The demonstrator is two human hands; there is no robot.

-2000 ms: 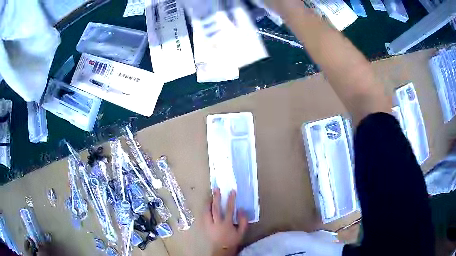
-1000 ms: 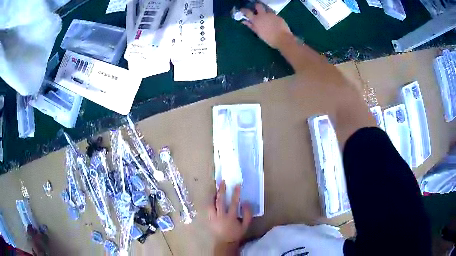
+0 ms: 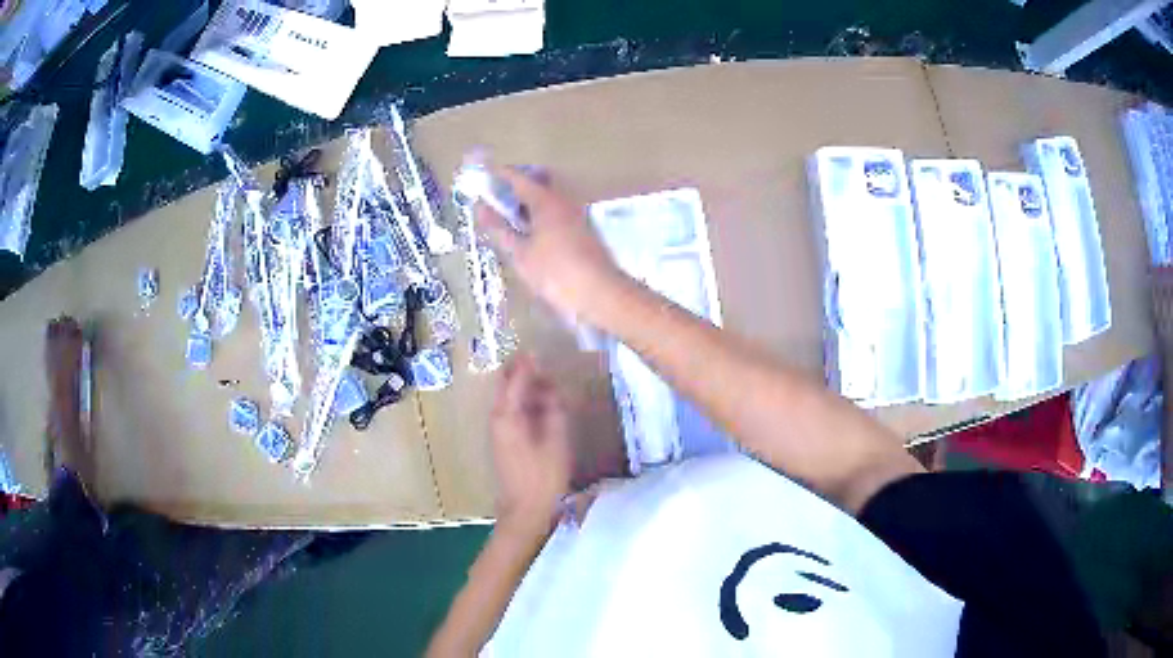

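A white translucent tray [image 3: 669,231] lies on the brown worktop in front of me, partly hidden by my right forearm. My right hand [image 3: 530,229] is left of the tray's upper end, over the top of a long bagged rod [image 3: 489,321]. Its fingers close on a small blue-grey bagged piece [image 3: 506,202], blurred. Whether it also touches the rod is hard to tell. My left hand [image 3: 530,431] is blurred, left of the tray's lower end, with fingers apart and nothing seen in it. Bagged rods and small pieces [image 3: 296,296] lie heaped at left with black cables [image 3: 380,373].
Several trays [image 3: 875,283] stand side by side at right, with more stacked [image 3: 1149,167] at the far right. Flat white boxes [image 3: 290,58] lie on the dark green strip. Another person's hand [image 3: 64,373] is at far left. Red material [image 3: 1016,437] shows below the bench.
The view has shifted, showing more of the near edge. My right hand has moved from the green strip to the heap's right side. My left hand has let go of the tray and is left of it.
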